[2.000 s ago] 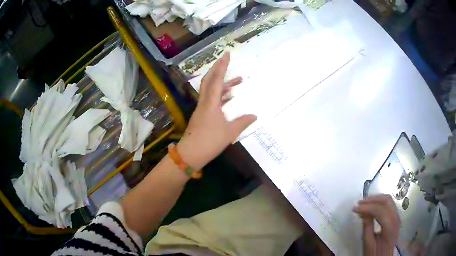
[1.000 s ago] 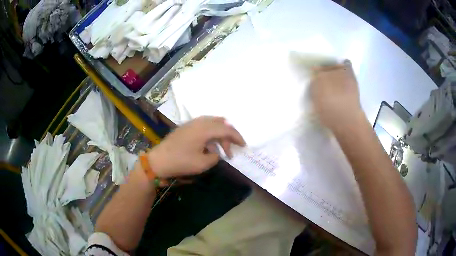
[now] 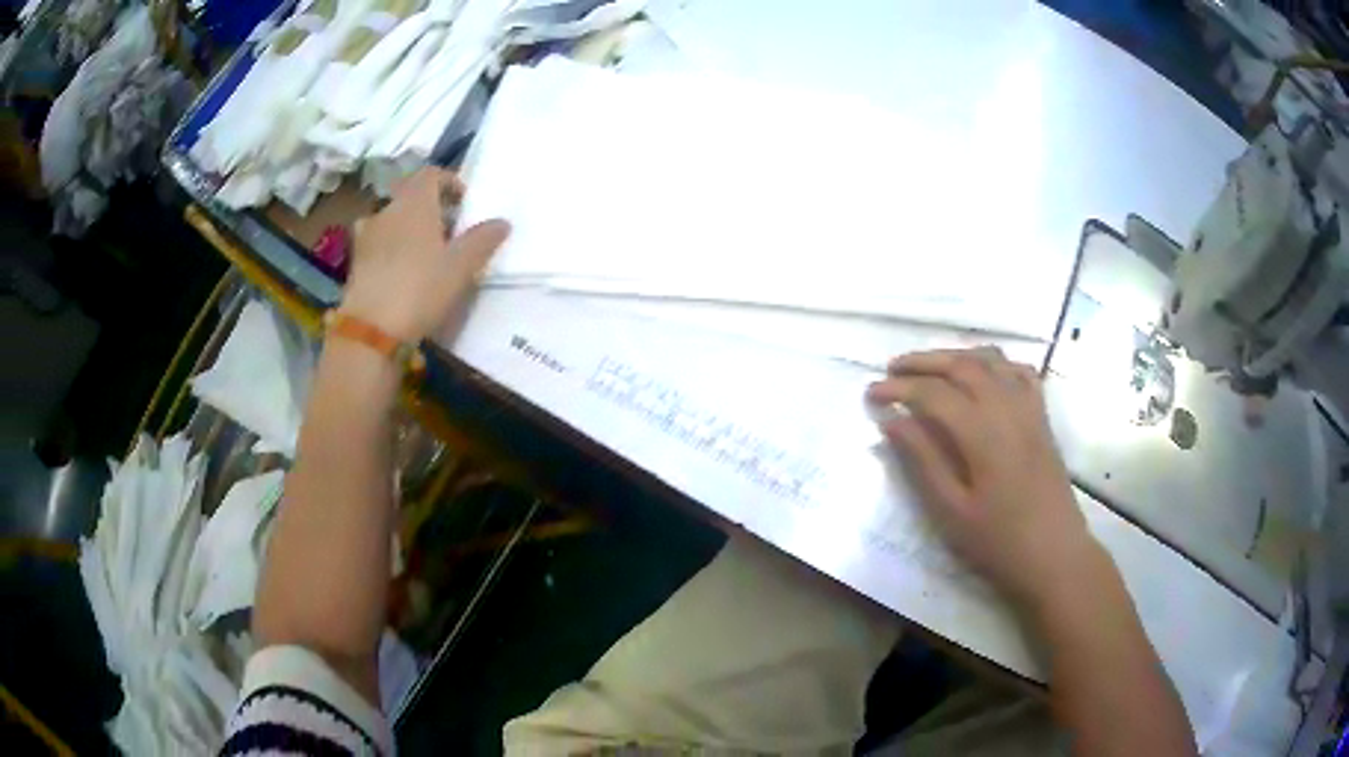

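Observation:
A white fabric panel (image 3: 769, 192) lies flat on the white tabletop, overexposed, with layered edges along its near side. My left hand (image 3: 414, 259) is at the panel's left end, thumb and fingers apart around its edge; whether it grips the cloth is hard to tell. My right hand (image 3: 969, 436) rests near the panel's near right edge, fingers bent and fingertips at the cloth; whether they pinch it is unclear.
The machine bed (image 3: 1184, 429) and pale sewing machine head (image 3: 1258, 259) are at right. A tray (image 3: 237, 222) of white strips is at upper left. A yellow-framed rack (image 3: 244, 266) with white pieces (image 3: 156, 592) is at lower left. The table front has a printed ruler (image 3: 710, 429).
The white panel now lies flat along the table. My left hand has moved up and left to its end. My right hand has come down towards the table's front edge.

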